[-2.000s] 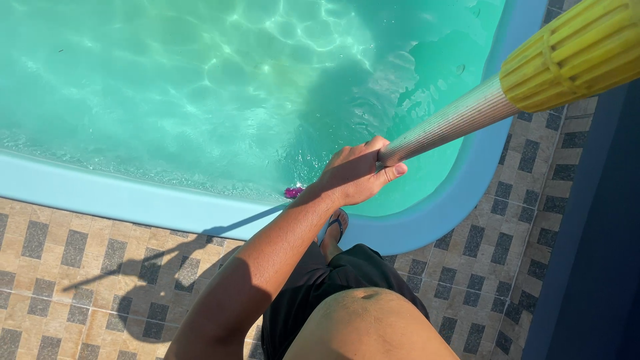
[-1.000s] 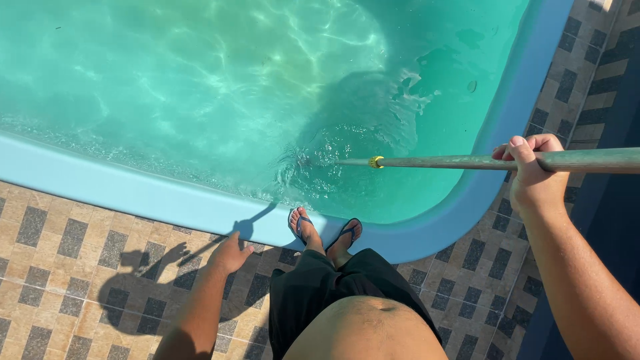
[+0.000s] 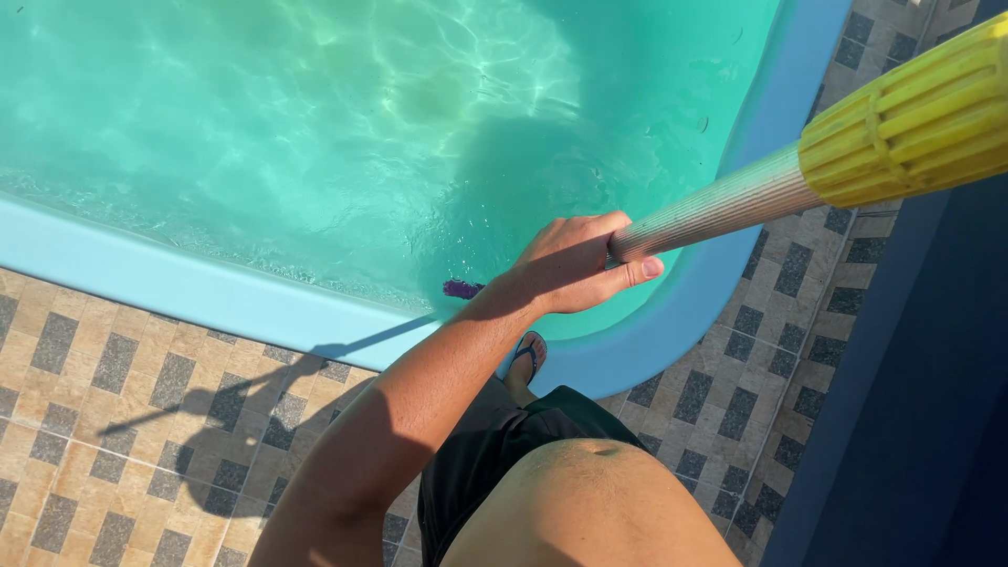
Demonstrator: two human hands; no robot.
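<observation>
My left hand (image 3: 579, 264) is closed around a ribbed metal telescopic pole (image 3: 717, 203) above the corner of the pool. A yellow ribbed plastic grip (image 3: 906, 114) covers the pole's near part, at the upper right. My right hand is out of view. Beyond my left forearm, a purple piece (image 3: 462, 289) shows at the water's surface beside the pool wall; my hand and arm hide how it joins the pole, if it does. The pool water (image 3: 299, 142) is green and cloudy, with ripples near the purple piece.
The light blue pool rim (image 3: 181, 283) curves round the corner at the right. One foot in a flip-flop (image 3: 528, 356) stands on it. Patterned tiles (image 3: 114, 362) border the rim, with my shadow across them. A dark blue wall or ledge (image 3: 898, 378) runs along the right side.
My left hand was off the pole one second ago and now grips it. My right hand, then on the pole at the right, has left the view. The yellow grip has come back into view.
</observation>
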